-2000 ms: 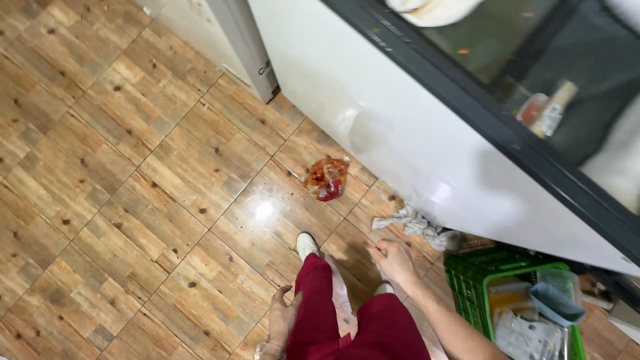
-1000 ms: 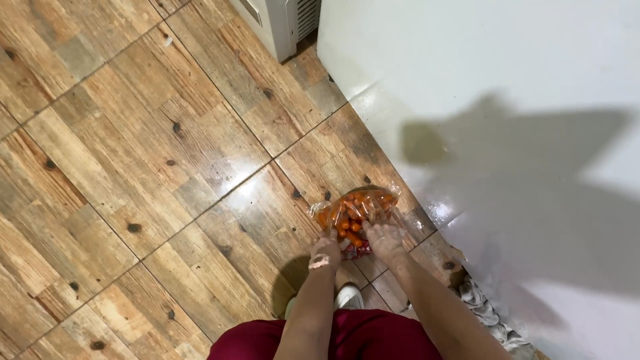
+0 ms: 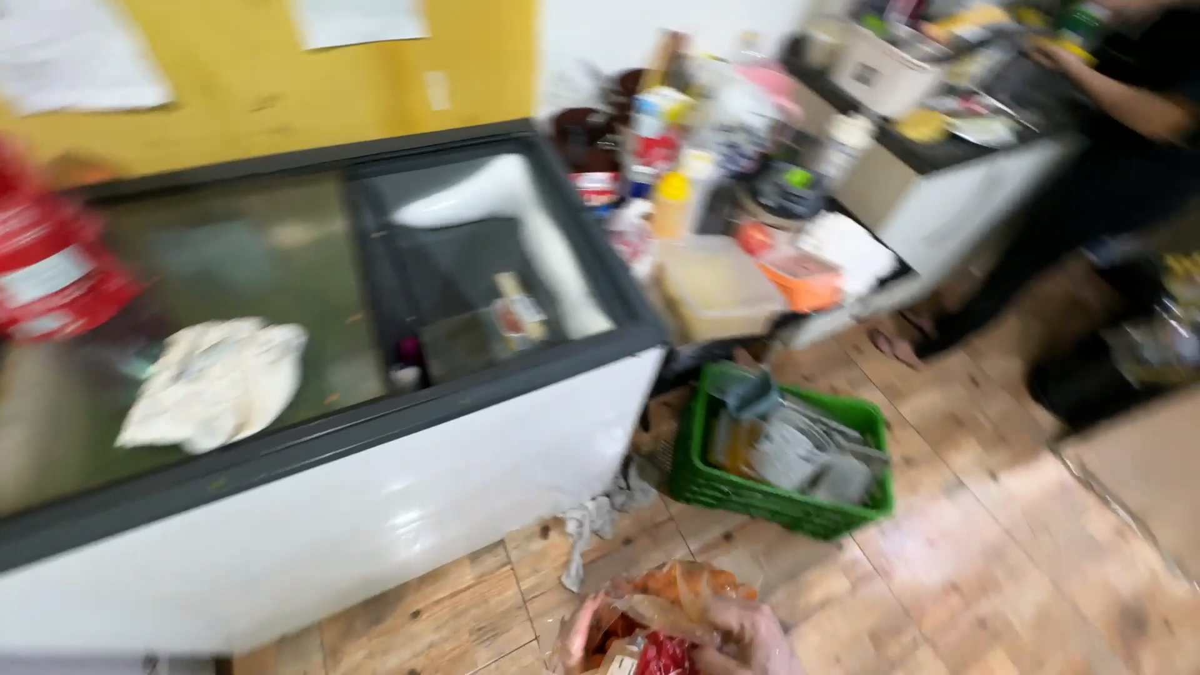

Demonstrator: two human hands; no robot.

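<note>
Near the bottom edge, my left hand [image 3: 583, 630] and my right hand [image 3: 750, 636] hold a clear plastic bag [image 3: 680, 595] between them. Orange pieces and something red show through the plastic, but blur hides what exactly they are. Beyond the bag stands a chest freezer [image 3: 328, 539] with a glass top, its right part uncovered. A crumpled off-white cloth [image 3: 220, 384] lies on the glass.
A green plastic crate [image 3: 778, 511] holding containers stands on the floor beside a grey rag [image 3: 586, 534]. Bottles and tubs, including a lidded container [image 3: 717, 286], crowd the freezer's right side. Another person [image 3: 1125, 122] stands at a counter at upper right.
One second ago both my hands were at the bag down by the floor near my feet; now they hold it up. The view has swung up to the freezer and counter.
</note>
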